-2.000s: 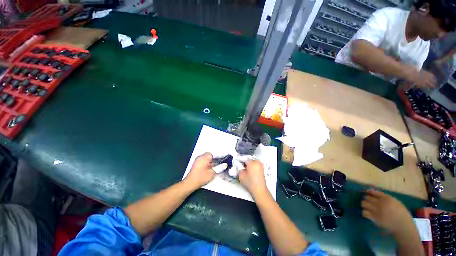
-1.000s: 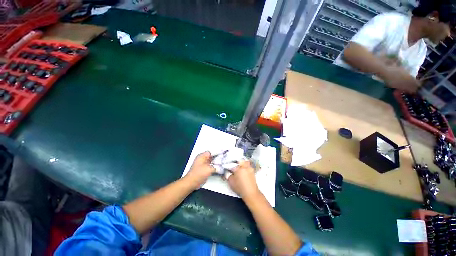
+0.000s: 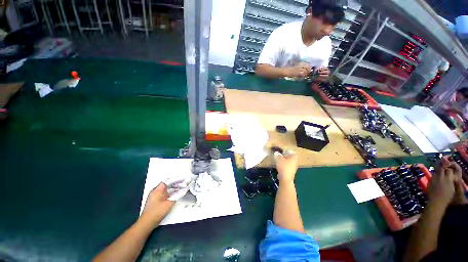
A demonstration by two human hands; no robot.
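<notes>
My left hand (image 3: 158, 203) is on the left of the white paper sheet (image 3: 221, 203), its fingers closed on a crumpled whitish cloth (image 3: 178, 189). A looser white bunch (image 3: 206, 184) lies beside it on the sheet. My right hand (image 3: 286, 166) is stretched out over the near edge of the brown board. A small dark piece (image 3: 277, 150) shows at its fingertips, in their grip as far as I can see, with something pale beside it. The waiting black pieces with shiny rims (image 3: 255, 183) lie left of my right forearm, partly hidden.
A grey post (image 3: 198, 77) stands at the sheet's top edge. On the board (image 3: 272, 105) are white wipes (image 3: 248, 138), a dark piece (image 3: 280, 129) and a black cube holder (image 3: 312, 136). A red tray (image 3: 395, 217) and white slip (image 3: 365, 190) lie right. A co-worker (image 3: 300, 51) sits opposite; another's hands (image 3: 444, 184) are right.
The view has swung right. My right hand has left the cloth and sheet and moved right to the brown board. My left hand still holds cloth. The person opposite now faces the bench, hands together.
</notes>
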